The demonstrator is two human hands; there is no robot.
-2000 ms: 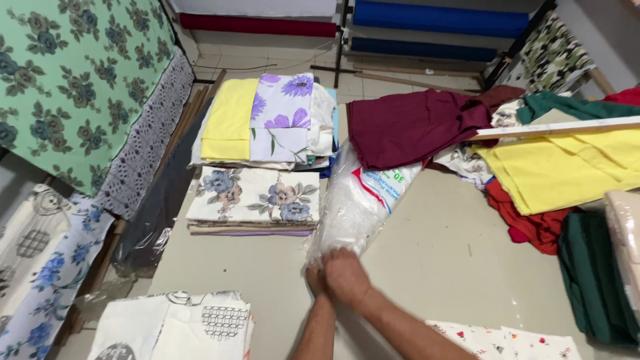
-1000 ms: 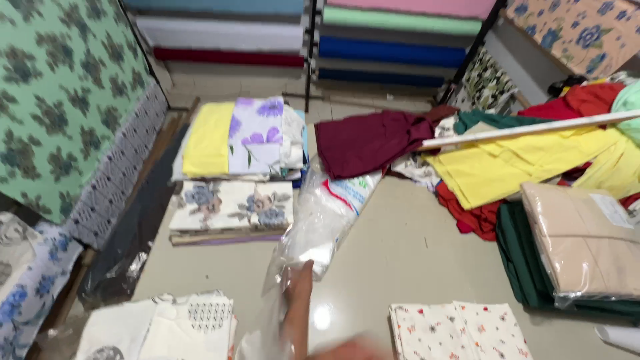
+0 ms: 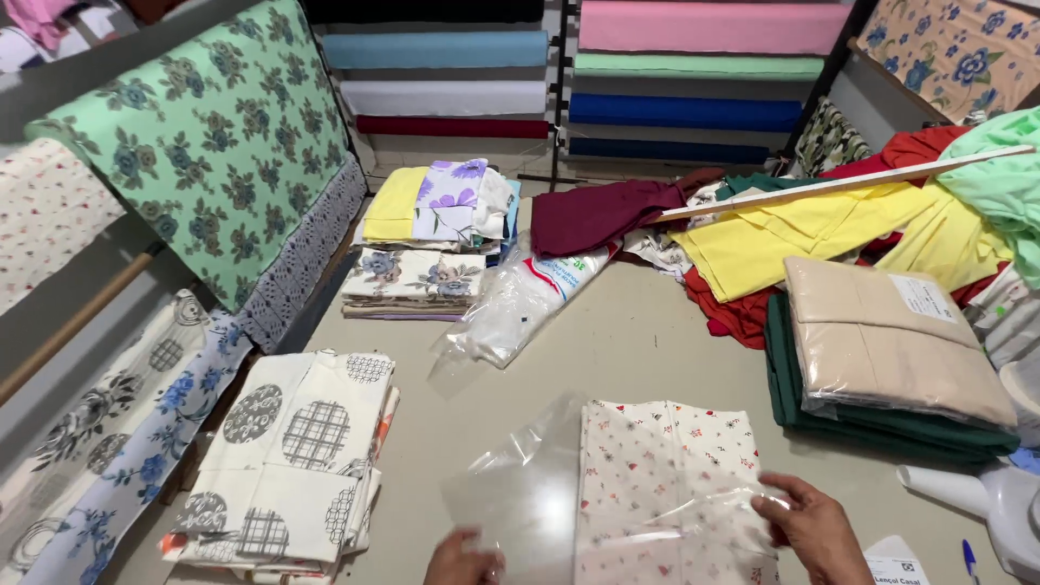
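Note:
A clear plastic bag (image 3: pixel 520 463) is spread over the table and partly over a folded white cloth with small red flowers (image 3: pixel 670 455) at the lower middle. My right hand (image 3: pixel 800 520) grips the bag's edge between thumb and fingers, over the cloth's right side. At the bottom edge, my left hand (image 3: pixel 465 561) is blurred beside the bag's lower left; whether it holds the film cannot be told. Farther back lies a plastic pack of clear bags (image 3: pixel 520 305), its far end under a folded maroon cloth (image 3: pixel 597 215).
Folded patterned fabrics (image 3: pixel 284 455) lie at left, with another fabric stack (image 3: pixel 414 280) behind. At right are a packaged beige fabric (image 3: pixel 890 341) on green cloth, loose yellow cloth (image 3: pixel 812 227), a long white strip (image 3: pixel 845 183) and a blue pen (image 3: pixel 969 561). Fabric rolls (image 3: pixel 686 110) hang behind.
My hands have moved from the bag pack back toward the near side. A clear bag now lies apart from the pack, over the floral cloth. The view has shifted.

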